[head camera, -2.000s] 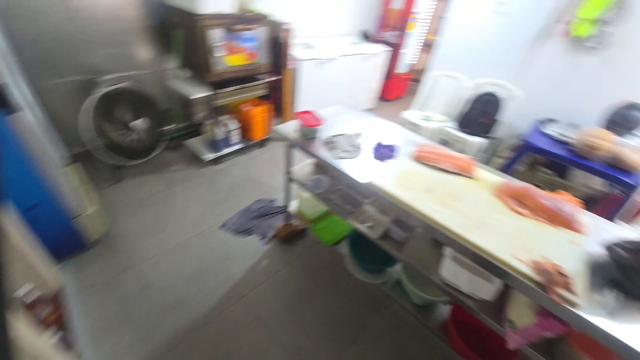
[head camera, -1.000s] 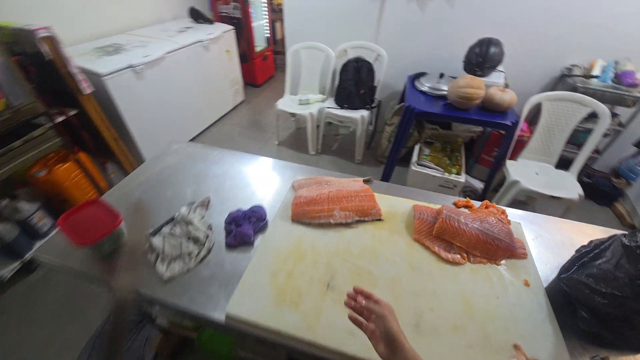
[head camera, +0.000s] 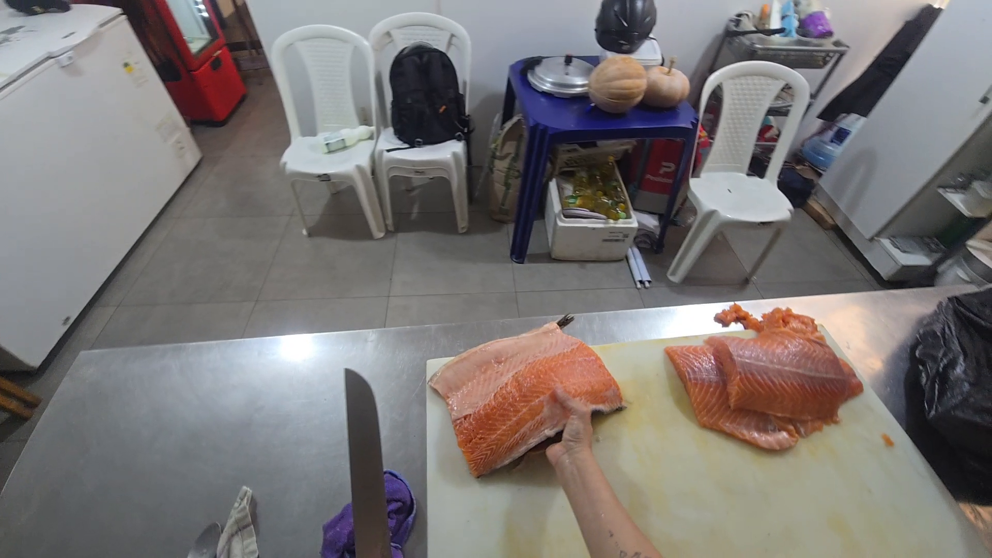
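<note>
My right hand (head camera: 570, 430) grips the near edge of a salmon piece (head camera: 527, 387), thumb on top, other fingers partly hidden at its underside. The piece lies at the left of a white cutting board (head camera: 659, 480). More salmon fillets (head camera: 783, 380) overlap on the board's right side, with loose scraps behind them. A broad knife blade (head camera: 366, 465) stands tip up left of the board; its handle is below the frame. My left hand is not in view. Beyond the blade lies a purple cloth (head camera: 399, 504), and farther left are a striped cloth (head camera: 239, 527) and a metal utensil (head camera: 205, 540).
The steel table (head camera: 194, 418) carries the board. A black plastic bag (head camera: 961, 372) sits at its right end. Across the floor are white plastic chairs (head camera: 329, 155), a blue table (head camera: 612, 124) with pumpkins and a metal lid, and a white chest freezer (head camera: 85, 170) at left.
My right hand was above the bare board a second ago and now holds the left salmon piece. The knife blade now shows clearly at left. The view has swung right since the first frame.
</note>
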